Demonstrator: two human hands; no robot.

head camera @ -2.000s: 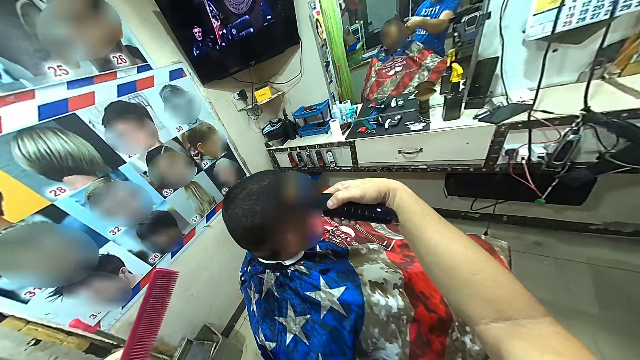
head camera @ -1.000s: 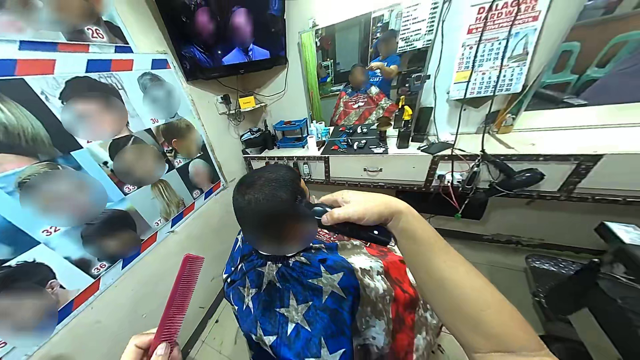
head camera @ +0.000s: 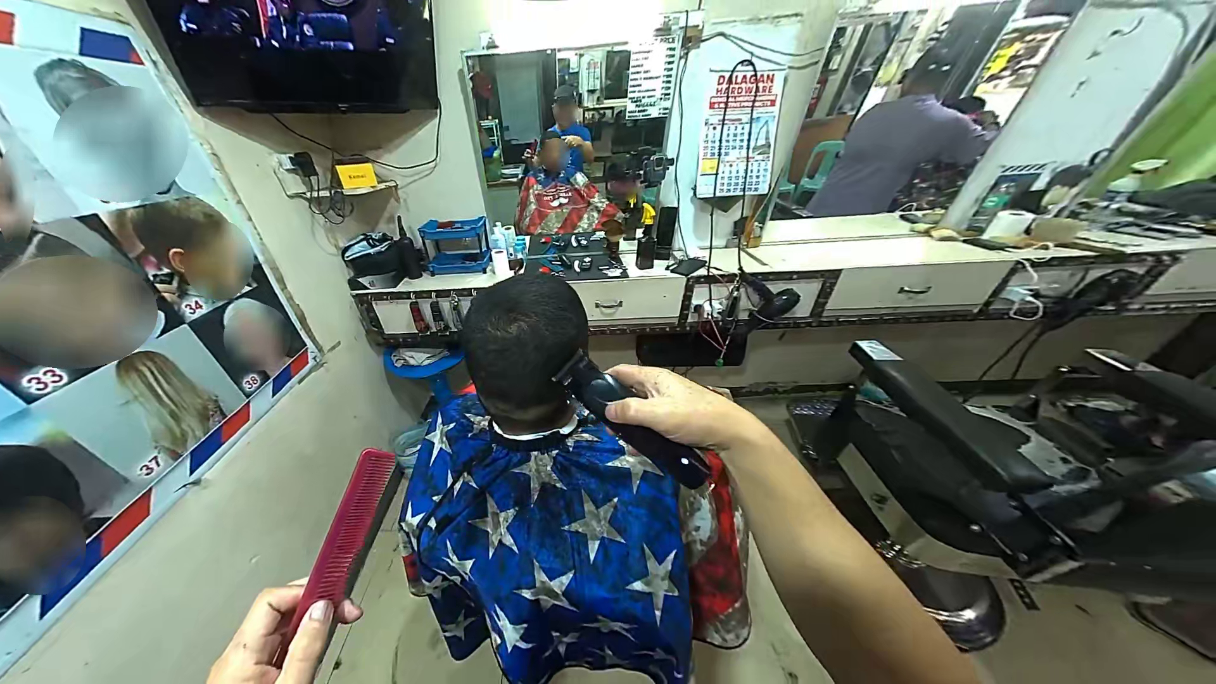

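A seated person with short dark hair [head camera: 522,337] has their back to me, wrapped in a blue barber cape with pale stars [head camera: 546,532] and a white neck band. My right hand [head camera: 679,404] grips a black hair clipper [head camera: 632,423], its blade end against or very near the hair at the lower right of the head. Low on the left, my left hand [head camera: 285,632] holds a dark pink comb [head camera: 347,527] by its lower end, teeth upward and apart from the person.
A black barber chair [head camera: 950,465] stands to the right. Ahead runs a counter [head camera: 807,249] with blue trays [head camera: 454,245], tools and a hanging hair dryer [head camera: 771,299] under mirrors. The poster wall [head camera: 351,408] is close on the left, and a blue stool [head camera: 423,366] stands beyond the person.
My view has swung round behind the seated person. The clipper has gone from the side of the head to its lower back right. My left hand now shows more fully with the comb.
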